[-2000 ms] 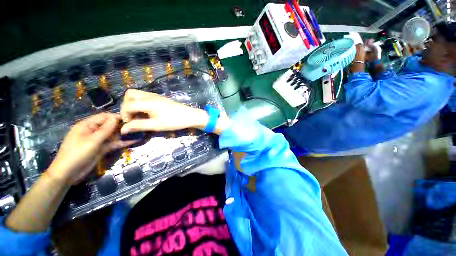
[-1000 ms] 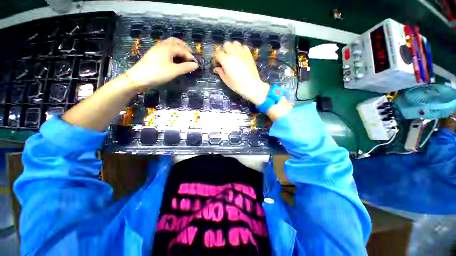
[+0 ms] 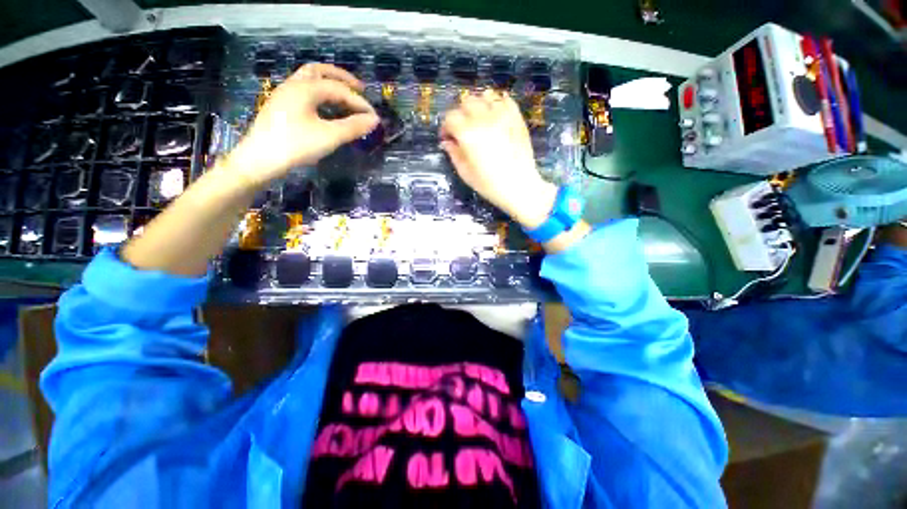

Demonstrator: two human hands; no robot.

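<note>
A clear blister tray (image 3: pixel 398 295) lies in front of me, with rows of small black square modules (image 3: pixel 291 268) and orange flex cables (image 3: pixel 426 102). My left hand (image 3: pixel 298 119) is over the tray's upper left part, thumb and fingertips pinched on a dark module (image 3: pixel 383 131), which they partly hide. My right hand (image 3: pixel 494 149) is over the tray's upper right part, fingers curled down, apart from my left hand. Whether it holds anything is hidden. A small dark and gold connector piece (image 3: pixel 599 111) is at the tray's upper right corner.
A black blister tray (image 3: pixel 114 139) is at left. To the right are a white scrap (image 3: pixel 640 93), black block (image 3: pixel 643 199), white power supply (image 3: pixel 751 94) with pens, power strip (image 3: pixel 748 227) and teal fan (image 3: pixel 852 189). Another person's blue sleeve (image 3: pixel 880 281) shows at far right.
The view has swung from the right to face the tray squarely. My hands, close together two seconds ago, are apart. Since one second ago, my right hand has shifted slightly right and down.
</note>
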